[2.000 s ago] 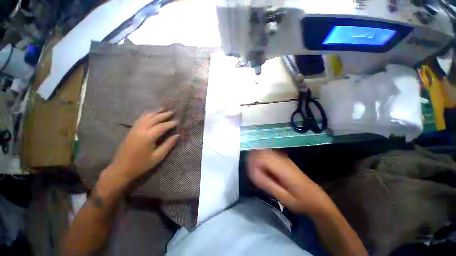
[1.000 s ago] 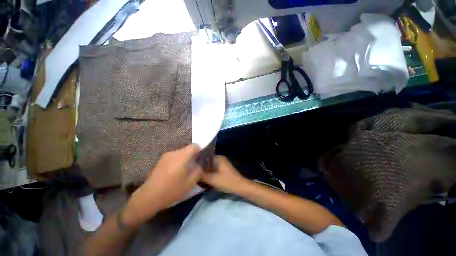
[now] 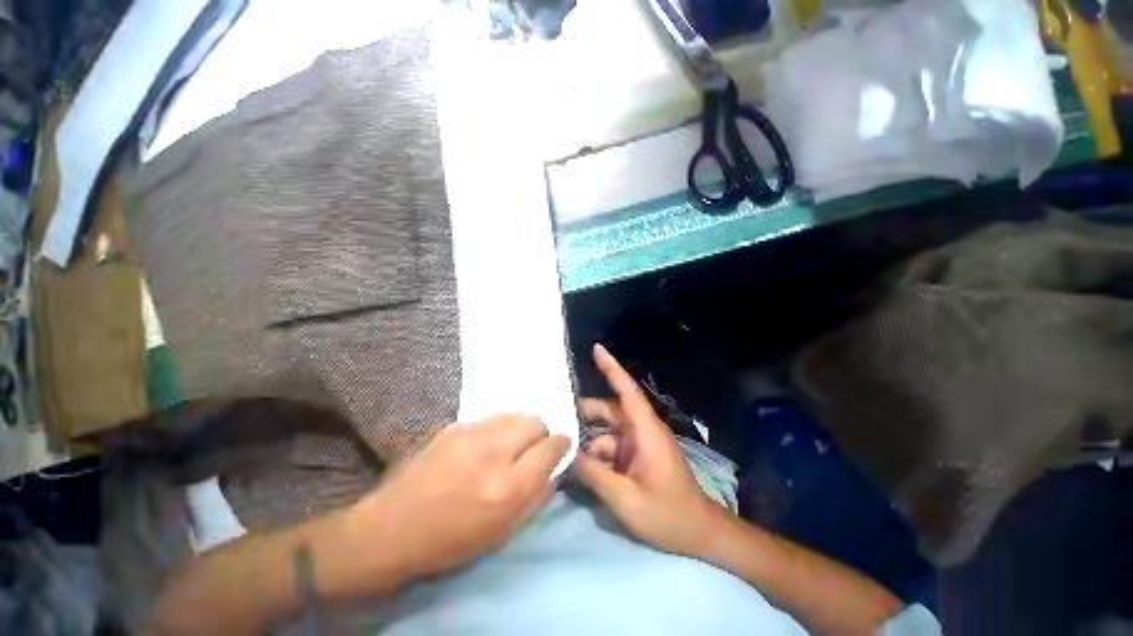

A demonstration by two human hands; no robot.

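Observation:
The brown woven panel lies on the table under the machine's left side, with a dark slit across it. The white strip runs down its right edge, from the presser foot area at the top to the front of my body. My left hand grips the lower end of the white strip, fingers closed on it. My right hand is at the strip's lower right edge, index finger extended, other fingers curled at the edge; whether they pinch it is unclear.
Black-handled shears lie right of the strip. A clear plastic bag of white pieces is at upper right. A green scale strip edges the table. Brown fabric is heaped at right. Brown board and a long white piece are at left.
Both hands have come to the lower end of the white strip, which now lies straighter. My right hand's index finger has extended. The view has shifted, moving the machine head mostly out of the top.

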